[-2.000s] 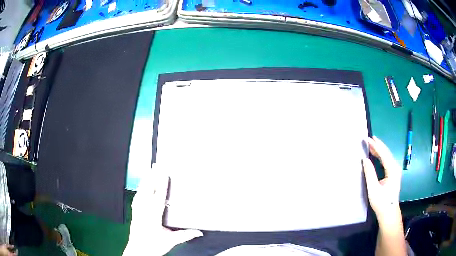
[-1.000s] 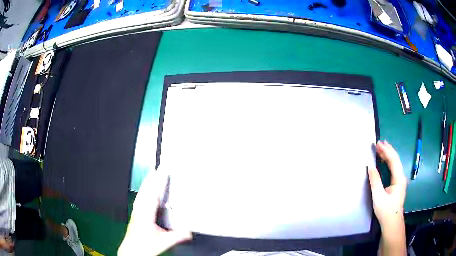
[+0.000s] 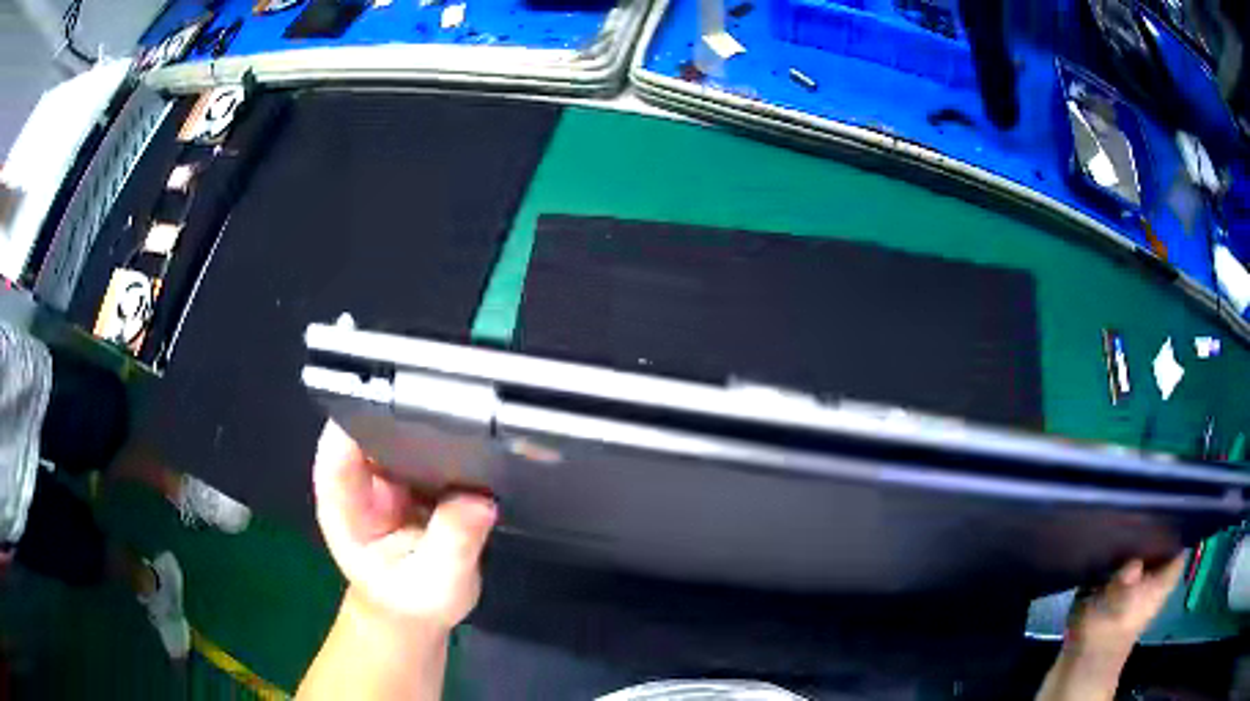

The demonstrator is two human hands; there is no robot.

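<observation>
A laptop [image 3: 768, 507] is held up off the bench and tilted, one long edge facing me, with a dark gap between its two silver-grey layers. It is slightly blurred. My left hand [image 3: 405, 534] grips its left end from below, thumb on the dark face. My right hand [image 3: 1127, 609] holds its right end from below; part of that hand is hidden behind the laptop. A black foam mat [image 3: 781, 295] lies on the green bench behind the laptop.
A second black mat [image 3: 370, 206] lies at the left, beside a part with round fans [image 3: 130, 304]. Blue-lined trays [image 3: 877, 82] with small parts run along the back. A small strip [image 3: 1116, 366] and pens lie at the right. A person's shoe [image 3: 167, 603] shows at lower left.
The laptop has been lifted from the mat and turned up, so its edge and dark face show instead of the pale cover. Both hands moved with it. The view shifted.
</observation>
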